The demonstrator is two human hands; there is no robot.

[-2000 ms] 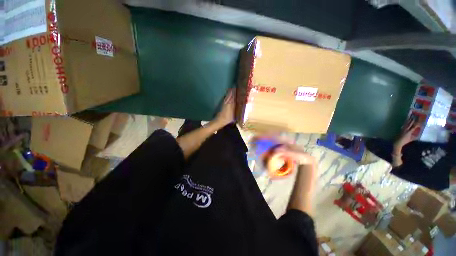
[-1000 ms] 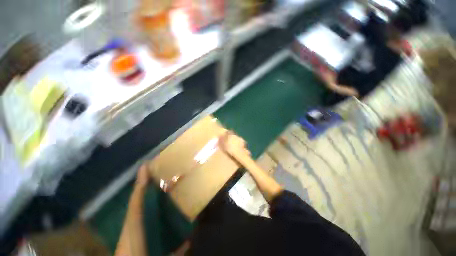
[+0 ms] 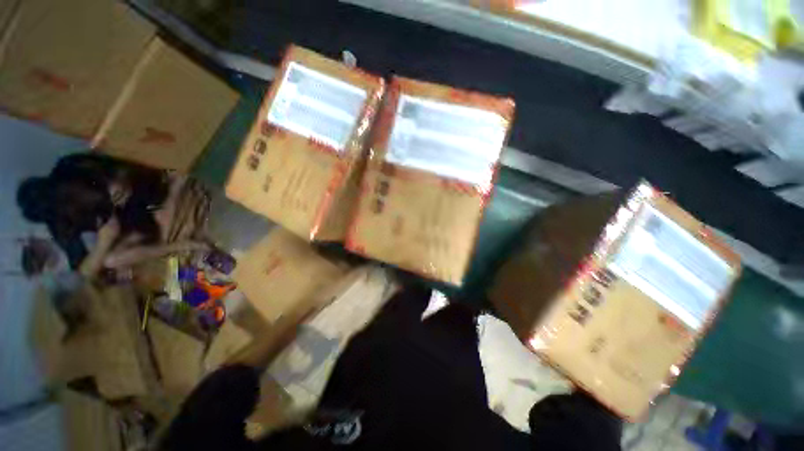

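Note:
A taped shipping carton point(image 3: 608, 352) with a large white label point(image 3: 674, 264) stands on the green bench at the right, in front of my right sleeve. Two more taped, labelled cartons, one at the left point(image 3: 291, 181) and one in the middle point(image 3: 419, 220), stand side by side on the bench, their near ends hanging towards me. Both my black sleeves show at the bottom edge. Neither hand can be made out; a blurred tan patch lies near my left sleeve.
Large brown cartons point(image 3: 132, 88) stand at the upper left. A person in dark clothes point(image 3: 115, 211) is low down at the left, near open cartons point(image 3: 97, 335) and an orange and purple thing point(image 3: 207, 295). A white shelf point(image 3: 582, 31) with hanging strips point(image 3: 705, 123) runs above the dark belt point(image 3: 564, 114).
My view has swung left along the bench to the labelled cartons. My hands, which were on a carton's top a second ago, no longer show. A carton now shows its labelled side.

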